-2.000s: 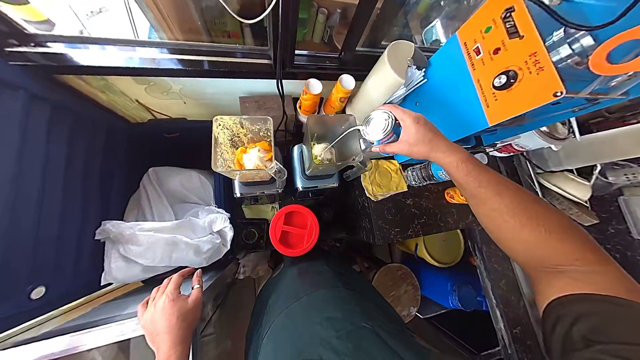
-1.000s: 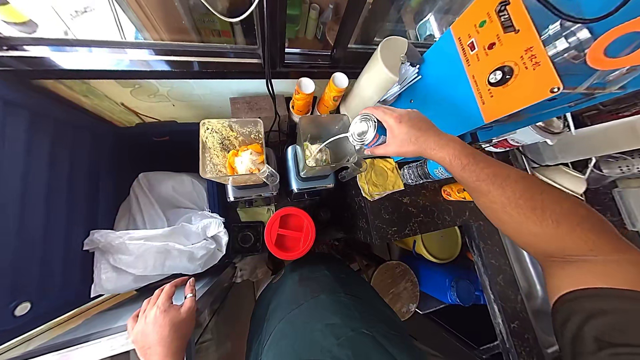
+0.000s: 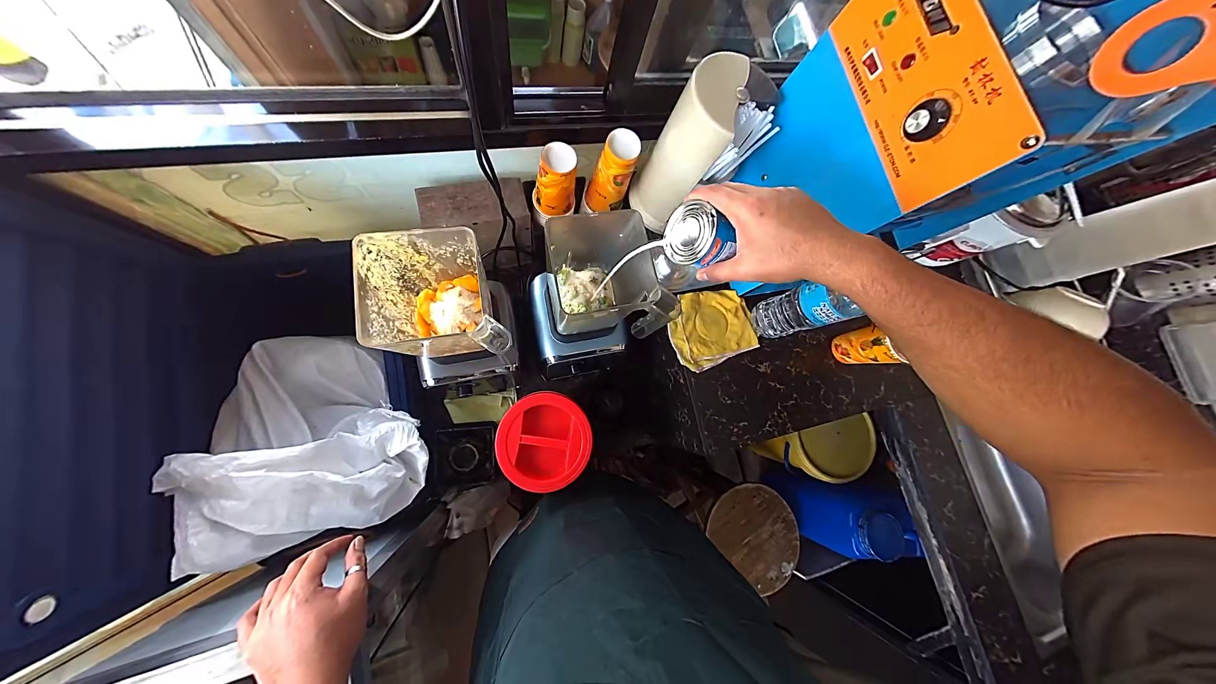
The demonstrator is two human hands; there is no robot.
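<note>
My right hand [image 3: 774, 233] grips a metal can [image 3: 700, 234] tipped to the left, and a thin white stream runs from it into the right blender jar [image 3: 600, 261], where pale contents lie. The left blender jar [image 3: 415, 285] holds orange pieces with white stuff on top, and yellowish bits coat its inner wall. Nearer to me is a round red lid [image 3: 543, 442]. My left hand [image 3: 313, 613], with a ring on one finger, rests at the metal edge at lower left, fingers apart and holding nothing. A white plastic sack [image 3: 313, 465] lies just beyond it.
Behind the blenders stand orange paper cups [image 3: 613, 171] and a cream cylinder [image 3: 693, 133] beside straws. A blue and orange machine [image 3: 936, 95] fills the upper right. A folded yellow cloth [image 3: 712, 330] and a plastic bottle [image 3: 806, 309] lie on the dark counter [image 3: 769, 389]. Below is a round stool [image 3: 753, 539].
The can in my right hand has moved slightly left since the earliest frame; the white stream runs in every frame. My left hand stays at the lower left.
</note>
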